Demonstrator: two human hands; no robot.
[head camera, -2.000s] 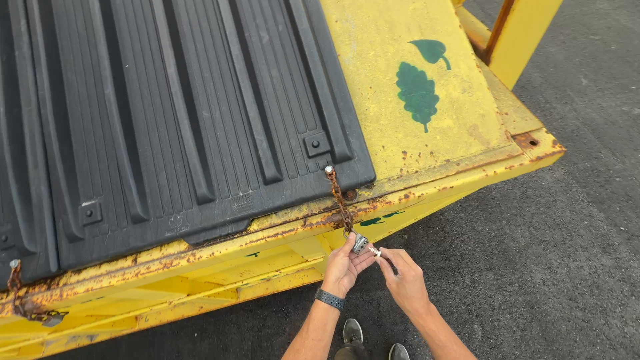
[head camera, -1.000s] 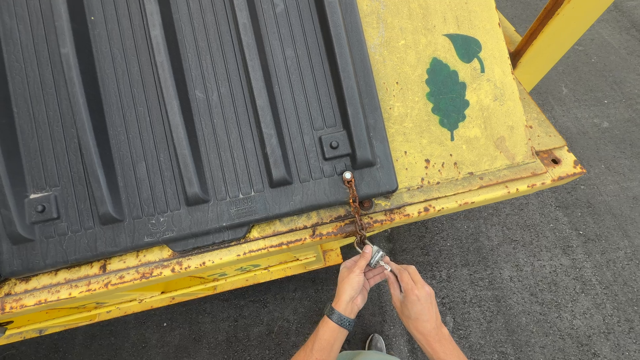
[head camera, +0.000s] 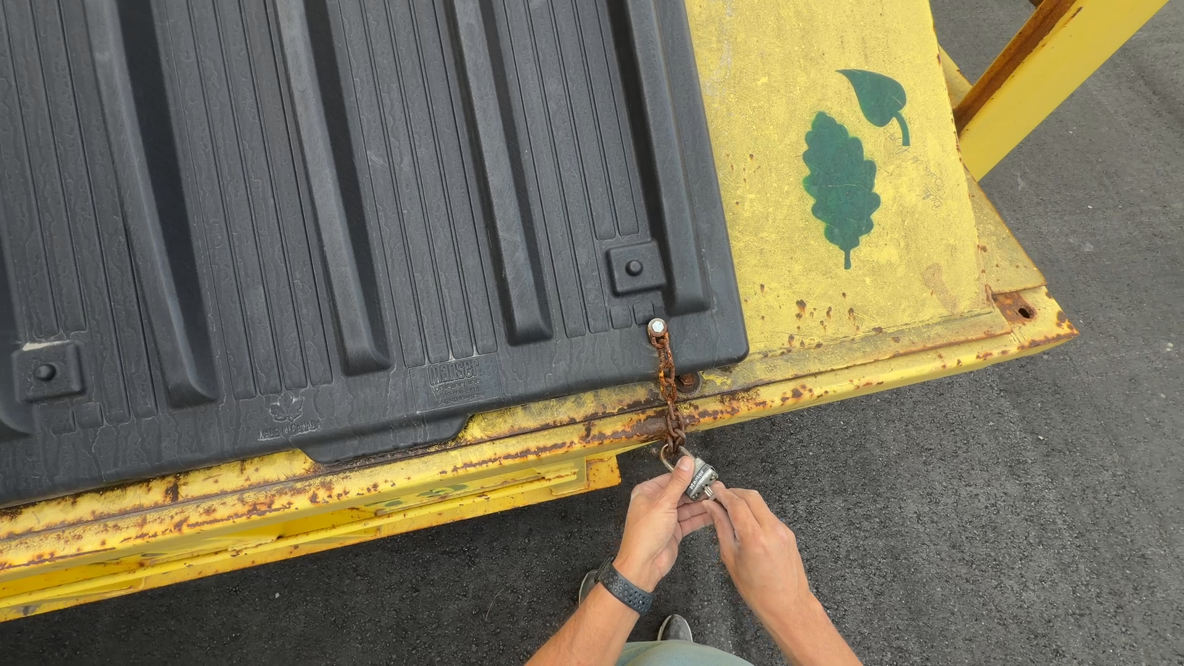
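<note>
A silver padlock (head camera: 702, 479) hangs by its shackle at the lower end of a rusty chain (head camera: 667, 384), which is bolted to the black ribbed plastic lid (head camera: 416, 185). My left hand (head camera: 654, 523), with a dark band on the wrist, grips the padlock, its thumb on the shackle side. My right hand (head camera: 757, 546) pinches something small at the padlock's lower end; the fingers mostly hide it, and it may be a key.
The lid lies on a yellow metal container with a rusty front edge (head camera: 555, 444). Green leaf shapes (head camera: 841, 185) mark its top. A yellow post (head camera: 1045, 83) rises at upper right. Asphalt (head camera: 925, 499) and my shoes are below.
Two seconds ago my right hand was slightly apart from the padlock, holding a small item with a dark part; now its fingers are at the padlock's lower end. The view has moved closer.
</note>
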